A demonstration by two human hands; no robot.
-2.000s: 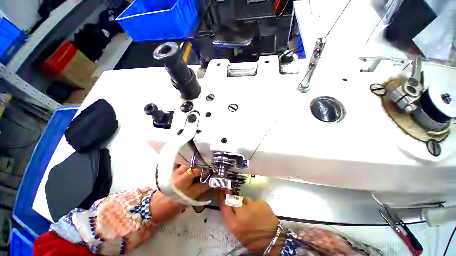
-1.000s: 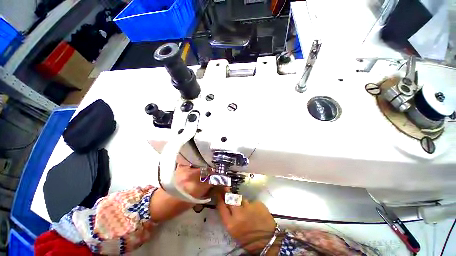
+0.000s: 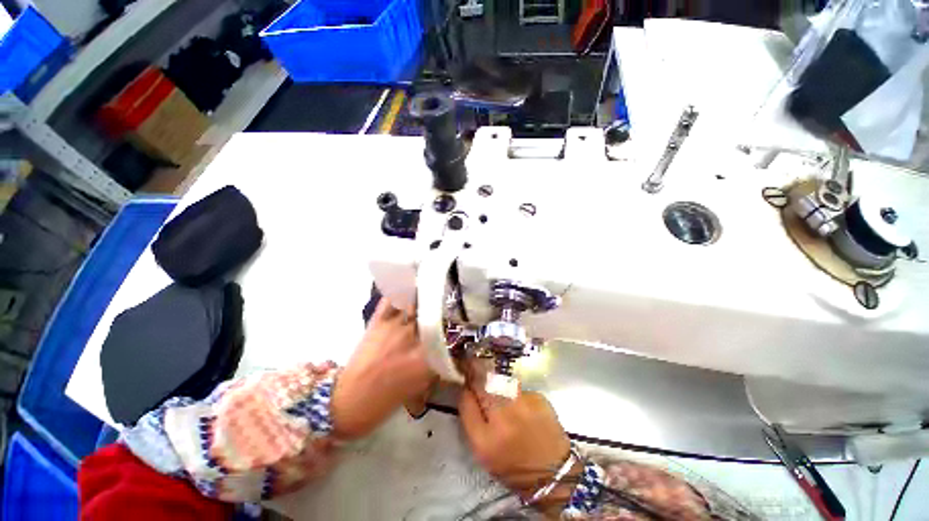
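A white sewing machine head [image 3: 601,275] spans the view. My left hand [image 3: 389,368] is left of the needle area, its fingers around a black fabric piece [image 3: 374,303] that shows as a dark bit beside them. The curved white guard hides part of the fingertips. My right hand [image 3: 517,436] is just below the presser area, fingertips close together at the piece's dark edge. Shiny tension parts [image 3: 506,326] partly cover the fingertips and most of the piece. The needle is hidden.
At left on the white table [image 3: 306,183] lie a flat panel stack [image 3: 161,351] and a puffier black pile [image 3: 209,236]. Red-and-black snips [image 3: 807,476] lie at lower right. A blue bin [image 3: 76,295] stands left of the table, another blue bin [image 3: 346,41] beyond it.
The view has shifted, so the machine sits further right in it. My left hand has turned and spread out left of the guard, and a black bit now shows beyond its fingers.
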